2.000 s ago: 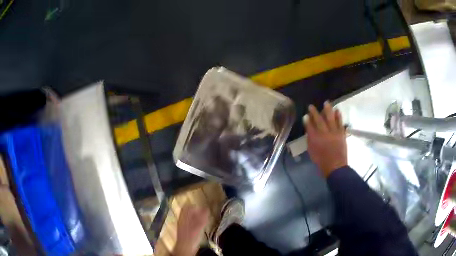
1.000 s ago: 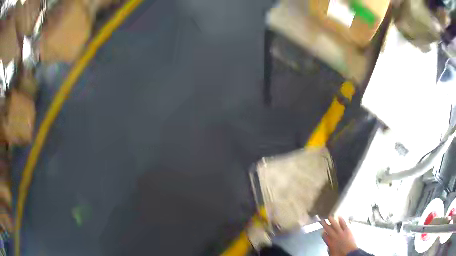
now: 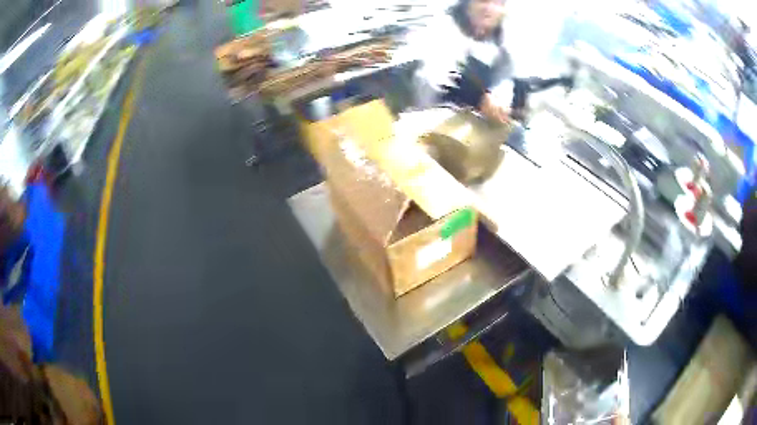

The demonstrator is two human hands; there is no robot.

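Neither of my hands can be made out. An open cardboard box [image 3: 432,257] with a white label and green tape stands on a grey metal side table [image 3: 373,319] in front of me. Its flaps stick up and its inside is mostly hidden. A shiny square-topped stool [image 3: 585,386] is cut off by the bottom edge. The picture is blurred.
A white machine bed [image 3: 548,212] adjoins the metal table. A person [image 3: 477,70] is behind it, near brown material [image 3: 465,145]. Brown pieces [image 3: 324,70] lie on a farther table. A yellow floor line [image 3: 101,249] and blue things [image 3: 43,266] are at left.
The view has swung up and right; the box now shows near the middle. The stool has shifted to the bottom right, and the hand seen near it before is no longer distinguishable.
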